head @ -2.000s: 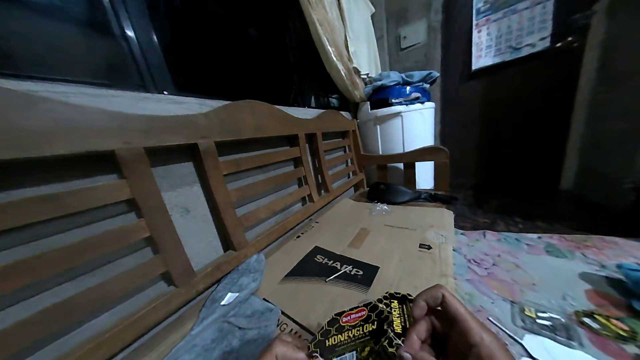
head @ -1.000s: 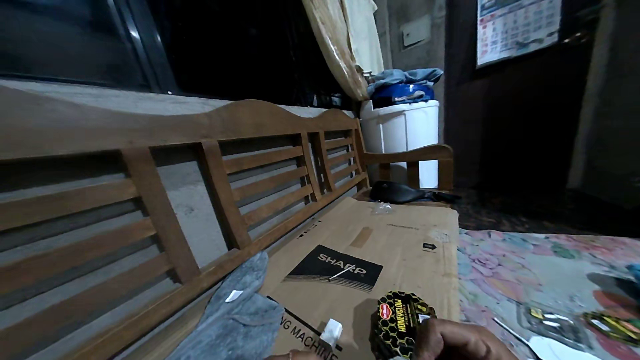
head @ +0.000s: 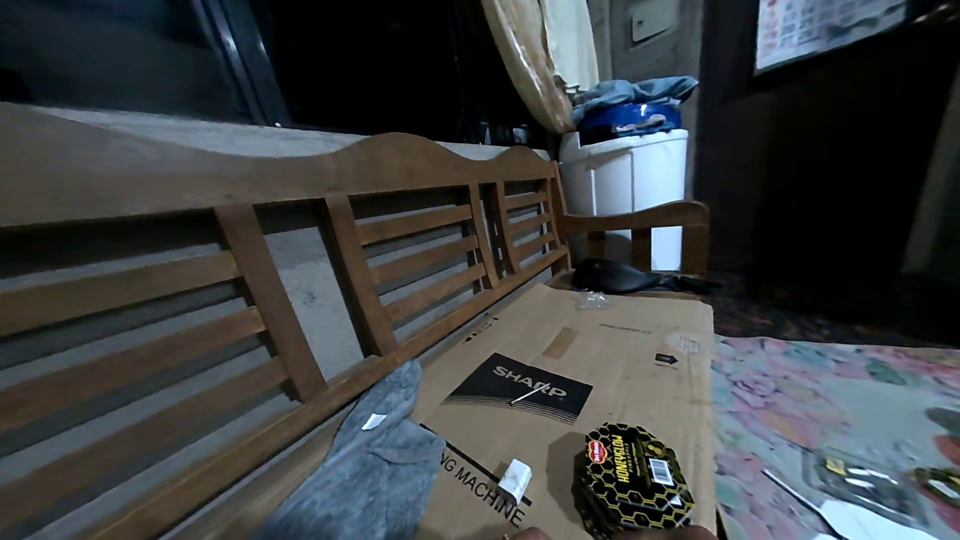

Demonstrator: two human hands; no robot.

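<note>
A black and yellow honeycomb-patterned octagonal Del Monte Honeyglow label stack (head: 634, 476) rests on the flattened cardboard (head: 555, 450). At its lower edge, fingertips of my right hand (head: 667, 533) just show. Part of my left hand (head: 531, 534) appears at the bottom edge, left of the stack and below a small white object (head: 515, 480). Both hands are mostly cut off by the frame, so what they hold cannot be told. A thin white stick (head: 530, 394) lies on the printed dark patch of the cardboard.
Grey cloth (head: 375, 465) lies left of the cardboard, against the wooden bench backrest (head: 420, 172). A black item (head: 626, 277) sits at the bench's far end. On the floral cloth (head: 780, 382) at right are a clear plastic package (head: 862, 480) and a white-handled tool (head: 795, 491).
The honeycomb-patterned label, between both hands two seconds ago, now lies as a stack on the cardboard. My hands have moved down, mostly out of view. The small white object has come into sight.
</note>
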